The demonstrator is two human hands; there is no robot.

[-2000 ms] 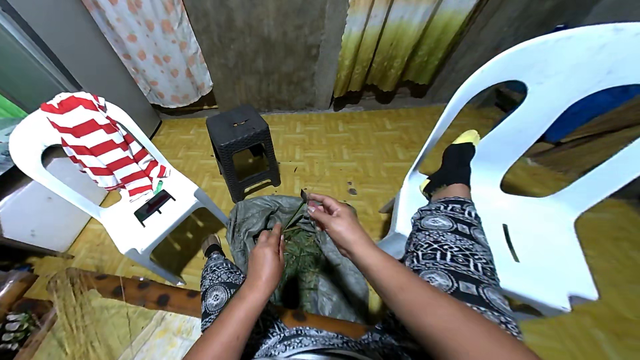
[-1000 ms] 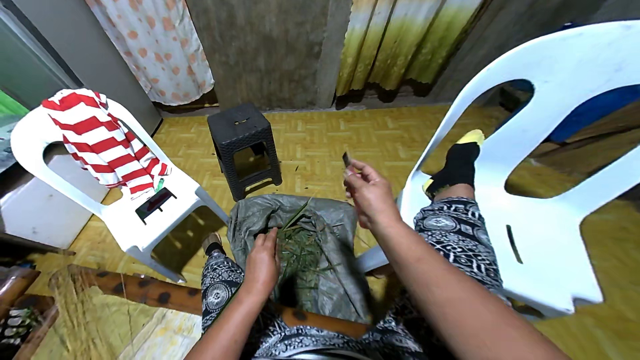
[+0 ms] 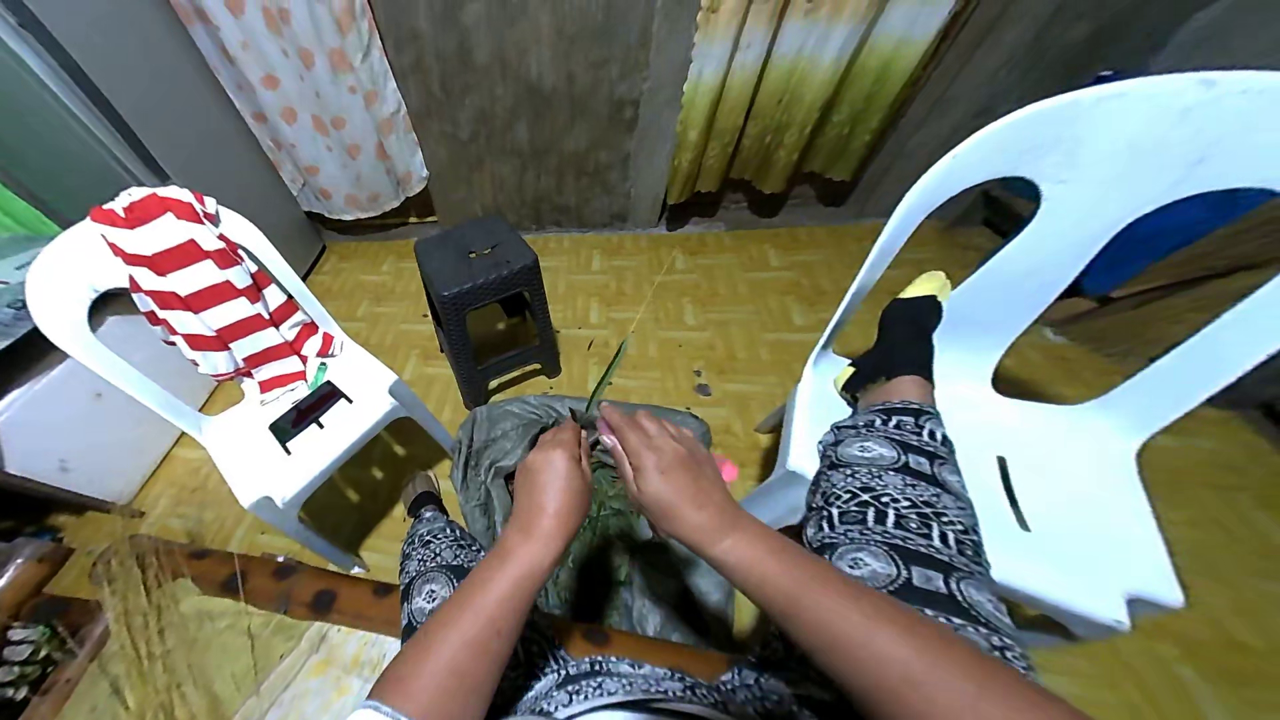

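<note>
Over a grey-green plastic sack [image 3: 485, 440] my two hands are close together. My left hand [image 3: 553, 480] is closed, with a small dark piece, perhaps a blade, at its fingertips. My right hand [image 3: 668, 470] is beside it, its fingers at a narrow green leaf strip [image 3: 606, 378] that rises between the hands and tapers to a thin yellowish end; which hand holds the strip is hard to tell. Green plant shreds [image 3: 605, 520] lie in the sack below, partly hidden by my hands and forearms.
A black plastic stool [image 3: 487, 290] stands ahead. At left, a white plastic chair [image 3: 235, 440] bears a striped red-and-white cloth [image 3: 205, 285] and a dark phone-like object [image 3: 310, 412]. My socked foot [image 3: 900, 335] rests on a white chair [image 3: 1060, 500] at right. Pale fibres [image 3: 150, 620] hang over wooden furniture lower left.
My right hand, apart from the left and holding a small dark piece one second ago, has come back beside my left hand. The green strip now stands up between them.
</note>
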